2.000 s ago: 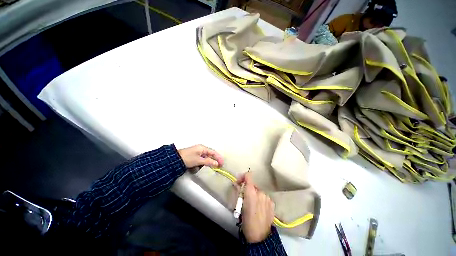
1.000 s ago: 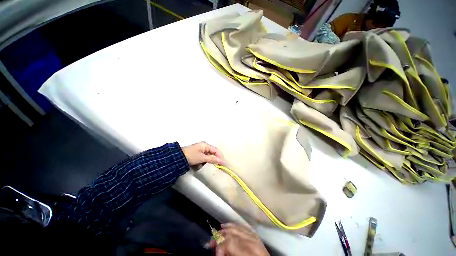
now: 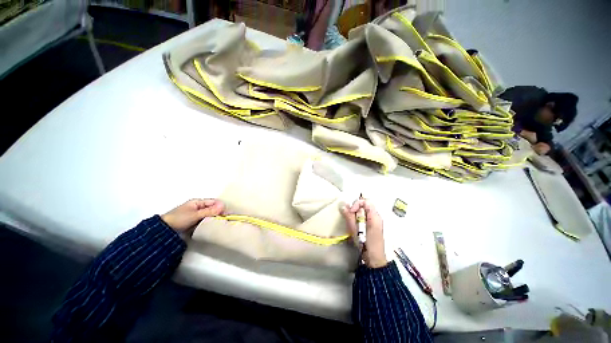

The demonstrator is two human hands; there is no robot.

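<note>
A beige bag piece (image 3: pixel 258 244) lies on the white table near its front edge, with a yellow piping line (image 3: pixel 281 230) running across it between my hands. My left hand (image 3: pixel 193 214) pinches the piece at the left end of the yellow line. My right hand (image 3: pixel 365 228) holds a slim white-yellow pen-like tool (image 3: pixel 362 224), its thin dark tip pointing up and away from me. The right hand rests at the right end of the yellow line. Whether its fingers also grip the fabric is unclear.
A large heap of beige bags with yellow edges (image 3: pixel 429 114) lies at the back. At right are a small yellowish block (image 3: pixel 400 207), red-black tweezers or snips (image 3: pixel 415 273), a flat tan strip (image 3: pixel 442 261) and a tool cup (image 3: pixel 469 288). A person (image 3: pixel 536 117) is at far right.
The view has swung right, bringing in the tool cup and another person. My right hand has come up from below the table edge to the yellow line's right end. My left hand still holds the fabric.
</note>
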